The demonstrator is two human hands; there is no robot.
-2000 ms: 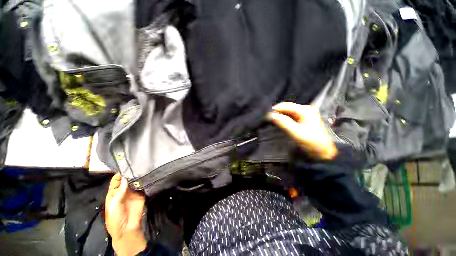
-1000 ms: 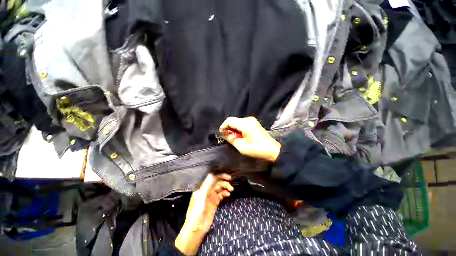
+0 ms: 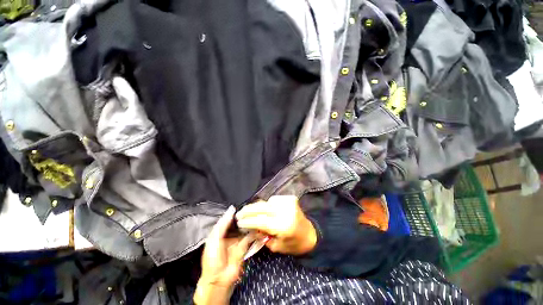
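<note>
The denim jacket lies inside out, its black lining (image 3: 196, 95) facing up and its grey hem band (image 3: 178, 223) running along the near edge. My left hand (image 3: 220, 259) holds the hem band at its middle, thumb up against the edge. My right hand (image 3: 278, 223) is closed right beside it, fingers on the band. A bit of red (image 3: 268, 239) shows under my right hand, likely the thread snips, mostly hidden. A narrow pale piece (image 3: 255, 246) shows between the hands; I cannot tell what it is.
More grey jackets (image 3: 443, 95) with gold buttons are heaped at the right, and others lie at the left. A white tabletop (image 3: 36, 232) shows at the left. A green crate (image 3: 485, 229) stands low at the right beside blue plastic and an orange item (image 3: 373, 213). My patterned lap (image 3: 333, 286) is below.
The jacket has shifted left in view and its hem band now bends down at the middle. My left hand has left the hem's left corner and joined my right hand, which has moved lower.
</note>
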